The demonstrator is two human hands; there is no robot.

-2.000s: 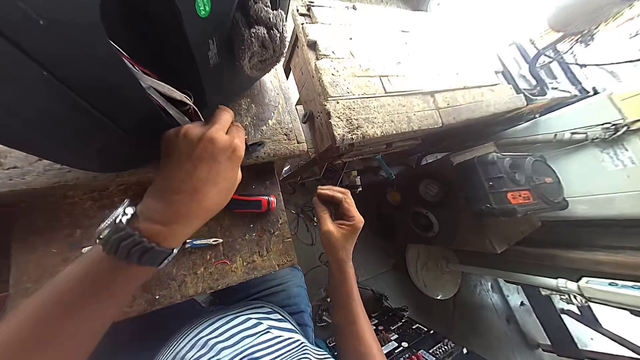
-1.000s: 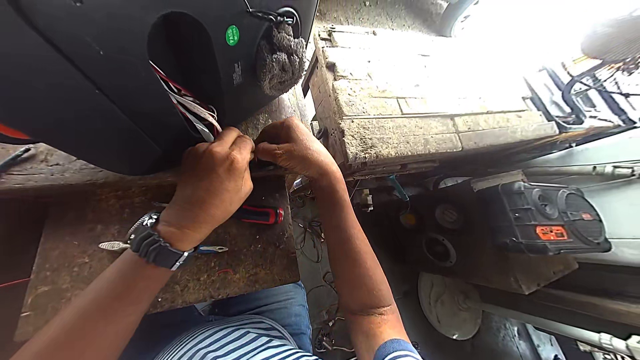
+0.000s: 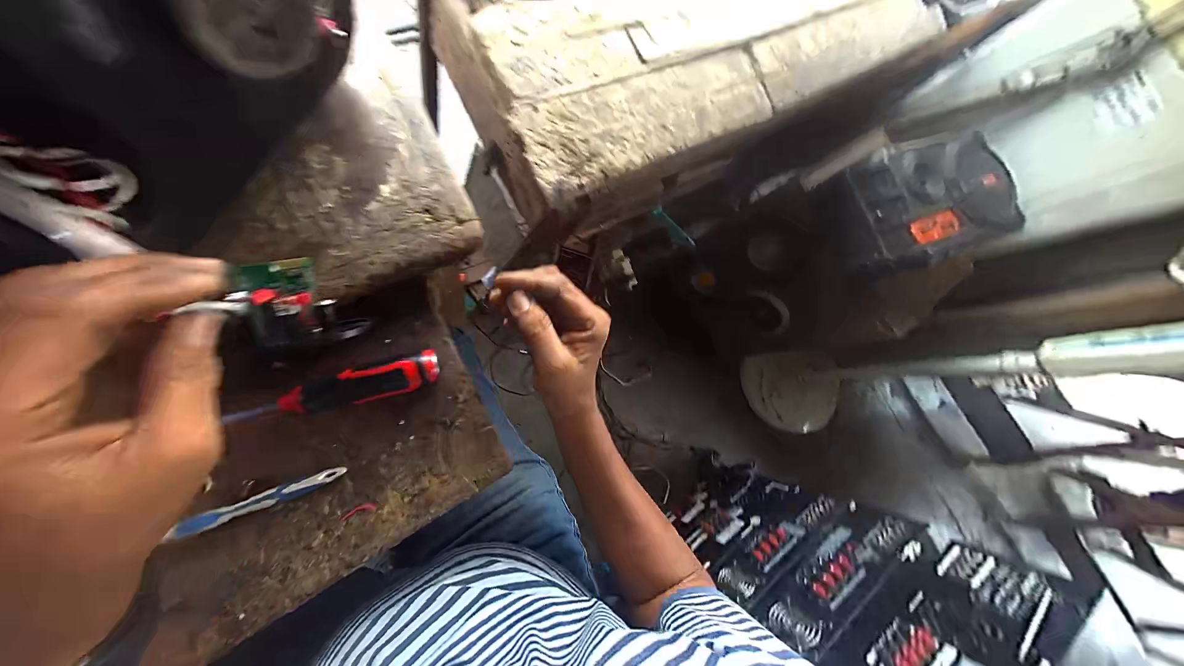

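Between the thumb and fingers of my left hand [image 3: 111, 398] is a small green circuit board [image 3: 282, 282] with red connectors and wires, held close to the camera. My right hand [image 3: 555, 328] is raised over the gap beside the bench, its thumb and forefinger pinched together; whether a small thing is between them I cannot tell. Below the board a red and black screwdriver [image 3: 370, 381] lies on the wooden board, and nearer me a blue and white toothbrush-like tool [image 3: 254, 504]. White and red wires [image 3: 79, 185] come out of the black casing [image 3: 139, 92] at upper left.
A worn wooden bench [image 3: 629, 139] stands across the gap, at top. To the right are a black speaker box [image 3: 934, 199] with an orange label and a round pale base [image 3: 791, 393] on a pole. Loose cables [image 3: 638, 444] and a mat of small parts [image 3: 832, 564] lie low at the right.
My left hand has come away from the casing, and the circuit board now shows in it. My right hand has moved off from beside the left hand, out to the right.
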